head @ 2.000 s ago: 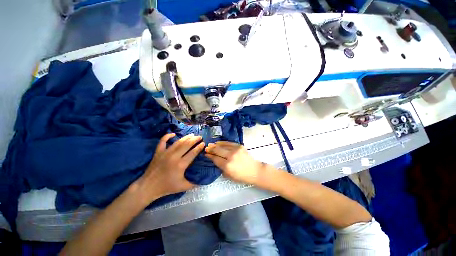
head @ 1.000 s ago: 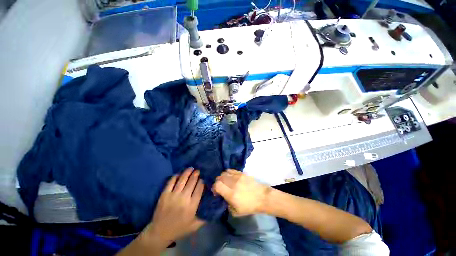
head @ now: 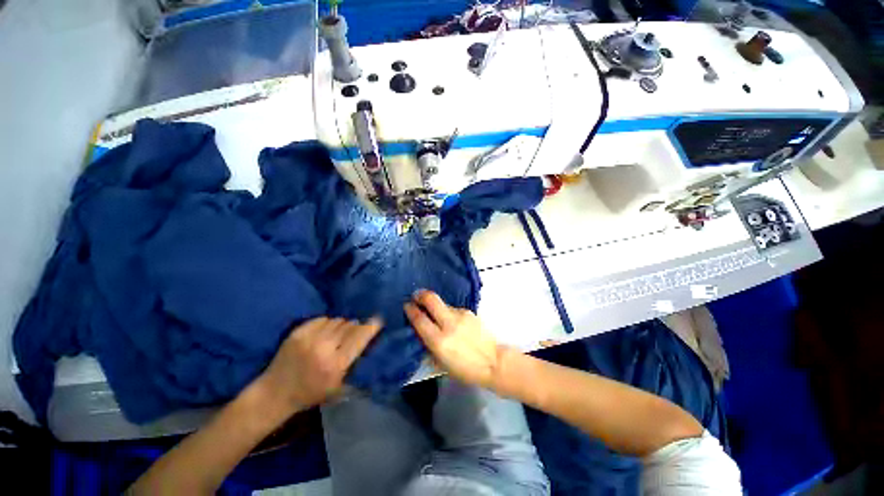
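The navy garment (head: pixel 194 281) lies crumpled left of the needle and runs under the lit presser foot (head: pixel 419 225) to the table's front edge. My left hand (head: pixel 315 358) grips the cloth near the front edge, slightly blurred. My right hand (head: pixel 454 339) pinches the cloth to the right of it, thumb and fingers closed on a fold. Both hands are in front of the needle. A thin dark strip (head: pixel 552 281) lies on the table right of the needle.
The white sewing machine (head: pixel 465 97) spans the back. Red and orange loops (head: pixel 553 184) show under its arm. A bobbin tray (head: pixel 766 221) is at right. A clear grey tray (head: pixel 228 53) stands behind left. Navy cloth (head: pixel 620 378) hangs below the table edge right of the legs.
The hands first moved from close to the presser foot toward the front edge, and the cloth before the needle spread out. Since then both hands have moved slightly up, still on the cloth.
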